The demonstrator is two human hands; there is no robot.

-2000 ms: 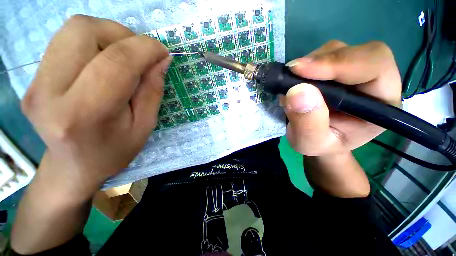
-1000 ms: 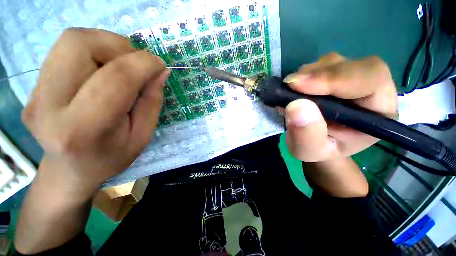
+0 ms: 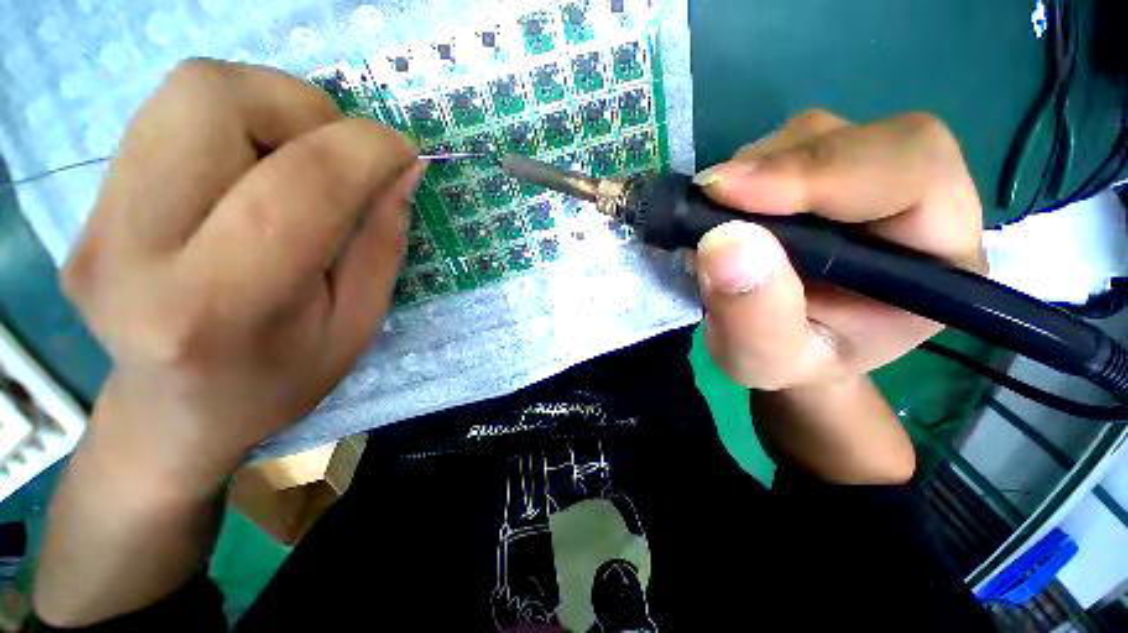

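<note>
The green PCB panel (image 3: 563,93) lies on whitish bubble wrap (image 3: 421,365), with small boards in rows. My left hand (image 3: 247,247) pinches thin silvery solder wire (image 3: 455,156) between thumb and forefinger over the panel's left part; the wire's tail runs off to the left. My right hand (image 3: 841,241) holds the soldering iron (image 3: 903,272) by its black handle. Its grey-brown tip (image 3: 544,176) points left at the middle of the panel, close to the wire's end. I cannot tell whether tip and wire touch. My left hand hides the panel's left edge.
A white tray (image 3: 31,414) is at the left edge. Dark pliers or cutters (image 3: 1051,111) and cables lie at the upper right on the green bench top (image 3: 854,62). White paper (image 3: 1051,262) lies near the cables. An open brown box (image 3: 297,488) sits below the bench edge.
The panel has shifted a little up and left in view since two seconds ago. The wire and iron tip moved down, then slightly up, relative to the view. Both hands keep their holds.
</note>
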